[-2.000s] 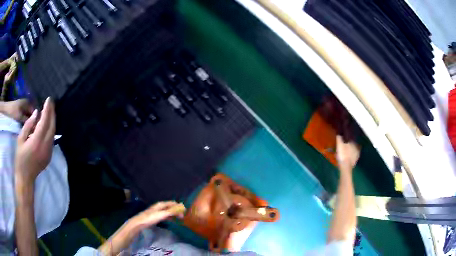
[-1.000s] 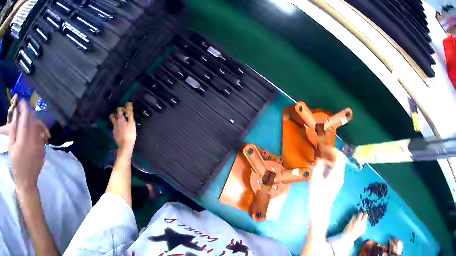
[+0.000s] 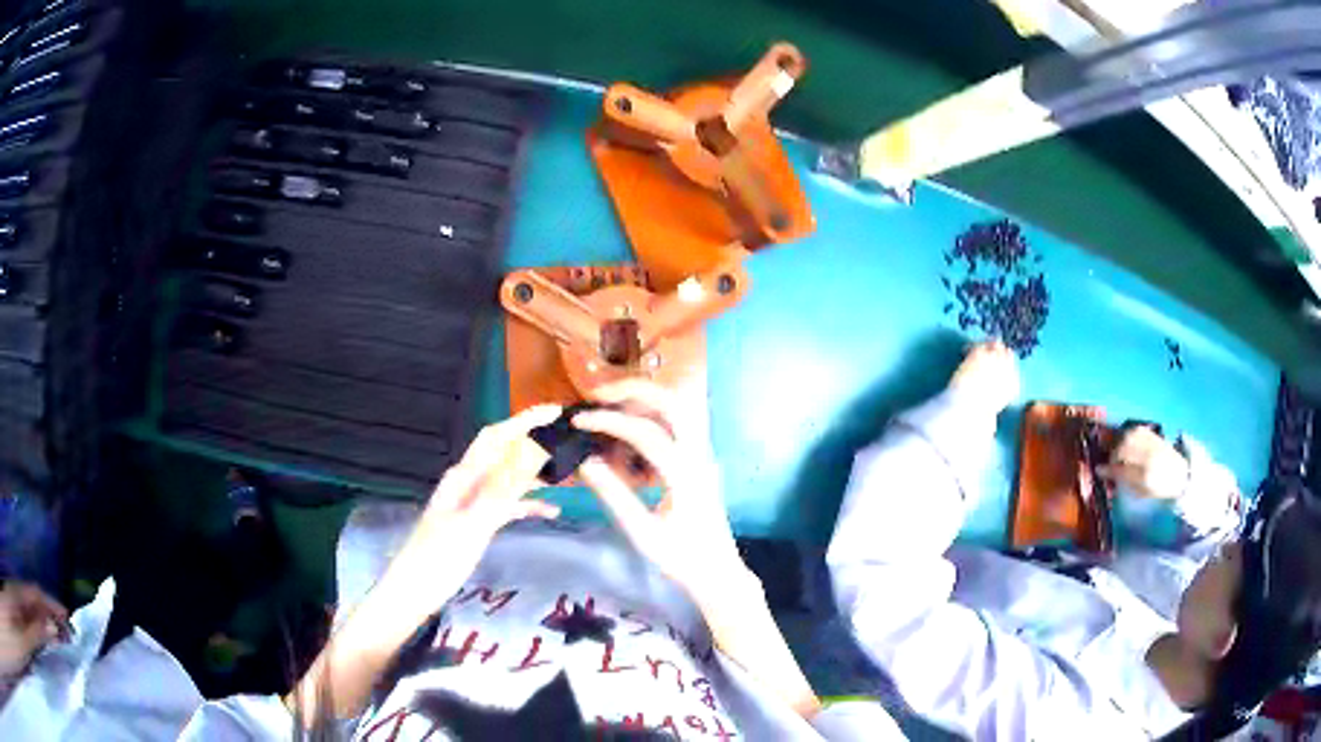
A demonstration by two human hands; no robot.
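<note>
My left hand (image 3: 500,471) and my right hand (image 3: 638,452) are together over the front arm of the near orange fixture (image 3: 558,355). Both hold a short black part (image 3: 565,444) between their fingers; its exact shape is partly hidden. The near fixture's two back arms and its centre are bare of black legs. The far orange fixture (image 3: 652,189) stands behind it with its three arms showing and no black leg on them.
A black parts tray (image 3: 348,355) with black parts lies at left. A pale metal arm (image 3: 963,131) reaches in from the upper right. At right, a neighbouring worker's hands are by a pile of small black parts (image 3: 1000,290) and a smaller orange fixture (image 3: 1046,471).
The view has swung right. The far fixture was set down on the bench beside the near one. My left hand has left the tray and met my right hand around a black part.
</note>
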